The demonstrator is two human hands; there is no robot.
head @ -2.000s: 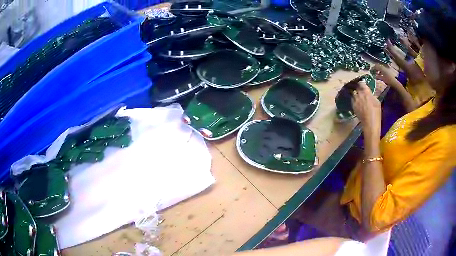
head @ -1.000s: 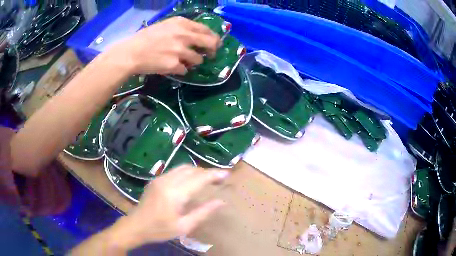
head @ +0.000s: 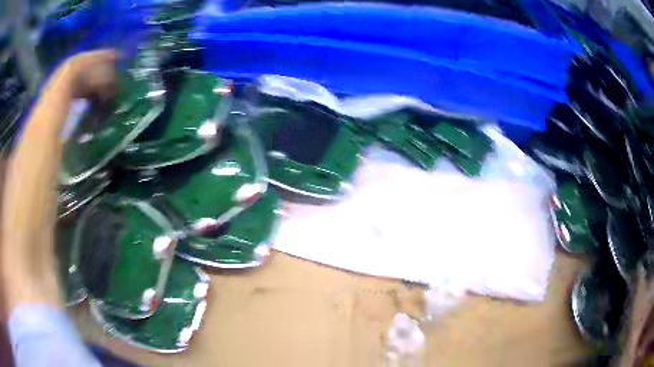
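Observation:
My left hand point(head: 97, 77) is blurred at the upper left, with the arm reaching up from a pale sleeve. Its fingers are closed at the far part of a glossy green car body shell point(head: 116, 136), which sits tilted on a pile of shells; the finger details are hidden by blur. My right hand is not in view. More green shells with silver edges and red-and-white lamps lie beside it, such as one shell point(head: 215, 188) in the middle of the pile.
A white sheet point(head: 423, 226) has green panels point(head: 462, 143) along its far edge. Behind stands a blue bin wall point(head: 380, 61). Crumpled clear-white blobs point(head: 405, 335) lie on the tan board point(head: 301, 315). Dark shells point(head: 591, 304) are piled right. A blurred skin-coloured shape is at the right edge.
The view has swung right from the left pile. A pale-sleeved arm now reaches up at the left. The hand low in front of the pile is gone, as is the bare arm across it.

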